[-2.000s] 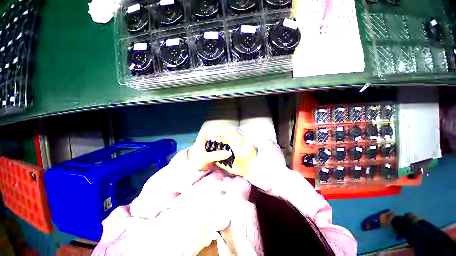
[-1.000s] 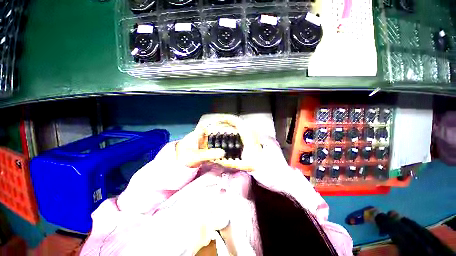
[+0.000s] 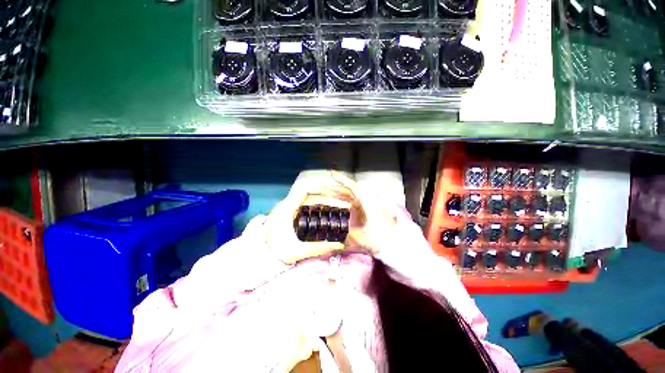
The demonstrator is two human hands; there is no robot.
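Note:
A black ribbed part (image 3: pixel 322 224) is held above my lap, its ribs side by side and facing up. My left hand (image 3: pixel 283 232) holds it from the left and my right hand (image 3: pixel 366 222) holds it from the right. The hands are overexposed, so single fingers are hard to tell. Straight ahead on the bench, a clear blister tray (image 3: pixel 211 102) holds rows of round black parts with small white labels.
A white paper (image 3: pixel 503 102) with a pink pen (image 3: pixel 518 22) lies right of the tray. Another clear tray (image 3: pixel 601 98) is further right. A smaller-pocket tray (image 3: pixel 519 246) sits over a red crate (image 3: pixel 510 285). A blue plastic stool (image 3: pixel 95 269) stands left. Someone's foot (image 3: pixel 523 325) shows lower right.
The ribbed part has turned from slanted to level between my hands, its ribs now facing up. The camera view has shifted, so the bench tray appears further right.

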